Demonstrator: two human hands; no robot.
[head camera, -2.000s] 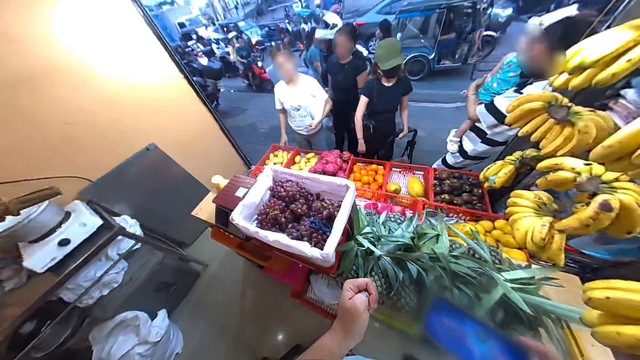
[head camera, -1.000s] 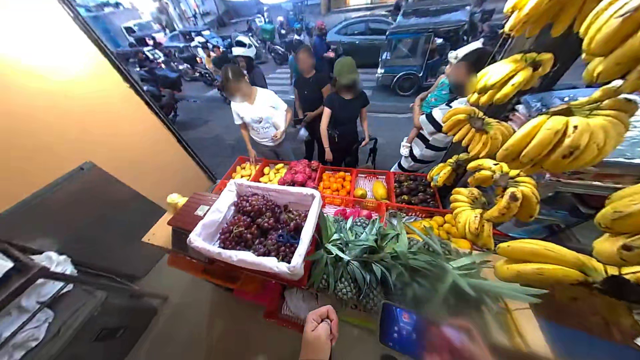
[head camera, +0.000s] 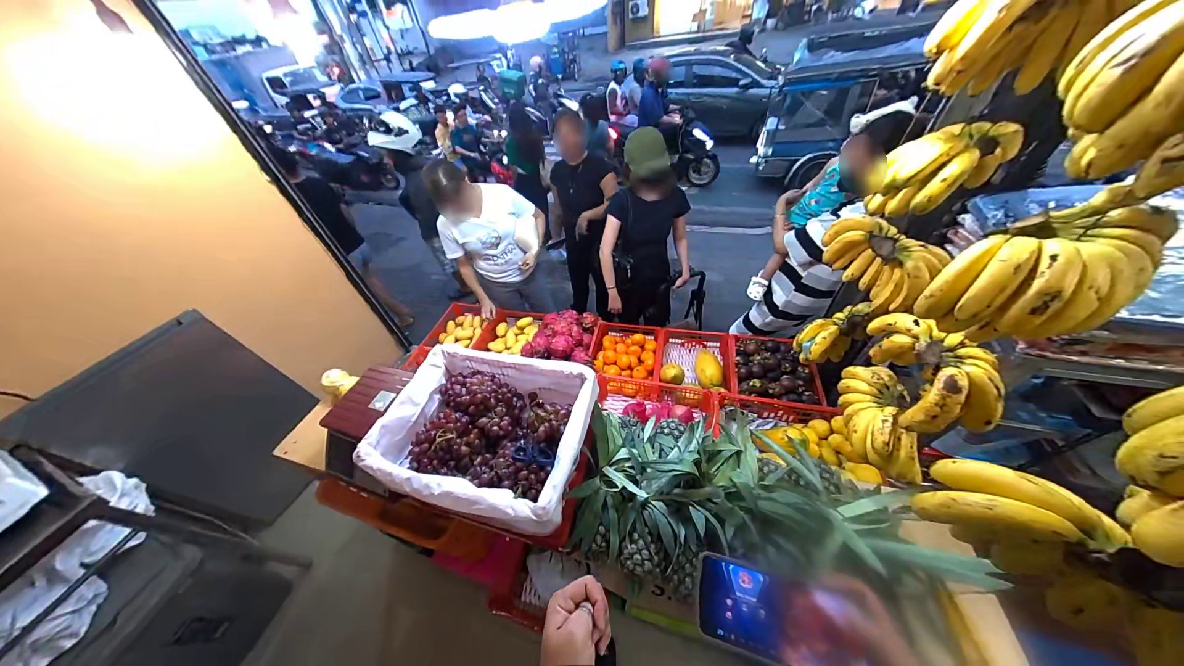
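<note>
My left hand, with a ring on one finger, is closed with nothing seen in it, at the bottom middle, below the crate of grapes. My right hand is blurred at the bottom right and holds a smartphone with a lit screen. Just beyond the phone lie pineapples with long green leaves. Red grapes fill a crate lined with white paper; a dark blue-handled tool, perhaps scissors, rests on them.
Red crates hold yellow mangoes, dragon fruit, oranges and mangosteens. Bunches of bananas hang at the right. Several people stand beyond the stall; one in a white shirt reaches to the mangoes. A dark panel stands left.
The person in the white shirt has bent over the mango crates with one hand down at them. My left hand stays closed, and my right hand still holds the phone.
</note>
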